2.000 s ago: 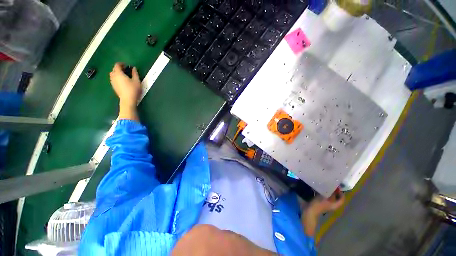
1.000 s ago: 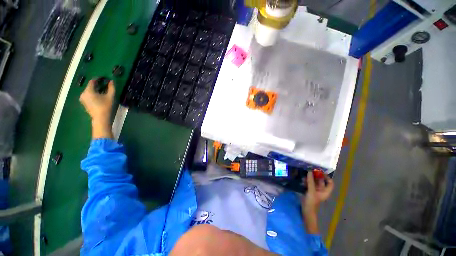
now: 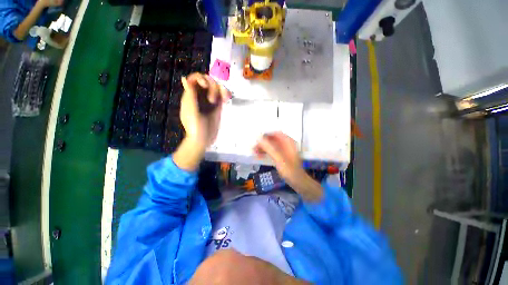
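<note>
My left hand [image 3: 201, 108] is raised over the left edge of the white machine base [image 3: 328, 131], its fingers curled around a dark part [image 3: 207, 103], which is blurred. My right hand [image 3: 278, 151] is over the front of the base, blurred, fingers apart, with nothing visible in it. The orange fixture [image 3: 250, 73] sits on the grey metal plate [image 3: 312, 72] under the press head [image 3: 263, 25]. The white cylinder [image 3: 262, 59] of the head covers the fixture's middle, so its seat is hidden.
The black blister tray [image 3: 153, 83] lies left of the machine. Loose black parts [image 3: 103, 78] are on the green conveyor [image 3: 81, 167]. A pink note [image 3: 220, 69] is on the machine. A red button [image 3: 333, 168] is at the front right. Another person's hand [image 3: 51, 3] shows top left.
The plate and orange fixture have moved back under the press head. My left hand has come from the conveyor to the machine. My right hand has left the red button and moved inward.
</note>
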